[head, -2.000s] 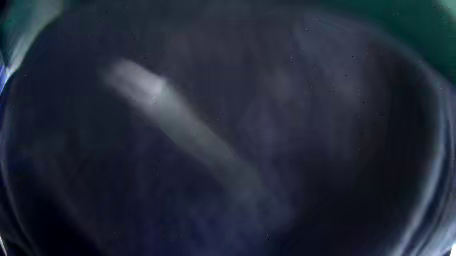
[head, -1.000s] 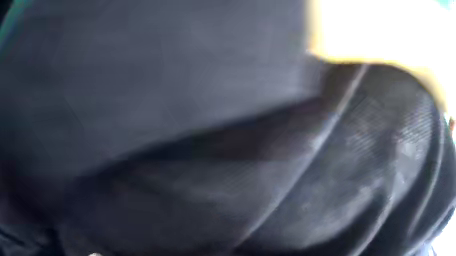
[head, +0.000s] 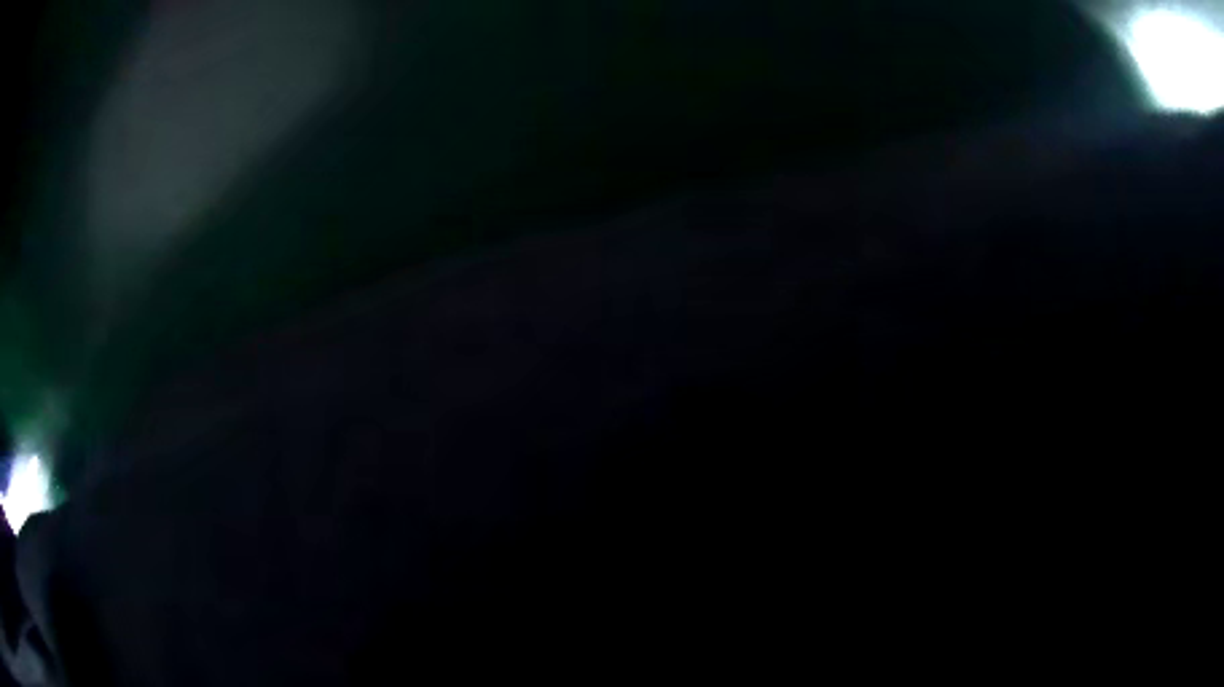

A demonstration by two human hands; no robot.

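Observation:
The view is very dark and blurred. A dark surface, which looks like cloth point(head: 537, 443), fills most of the picture very close to the camera. Behind it at the top lies a dark green area point(head: 604, 108). A blurred pale grey patch point(head: 201, 121) shows at the upper left; I cannot tell what it is. Neither my left hand nor my right hand can be made out. No part or tool can be told in the picture.
A bright white spot point(head: 1181, 57) shows at the top right corner. A smaller bright spot point(head: 26, 491) shows at the left edge. Folds of dark cloth point(head: 30, 604) show at the lower left.
The picture has become much darker. The large bright area with a yellow rim at the upper right has shrunk to a small spot, and green now shows across the top. The camera has moved.

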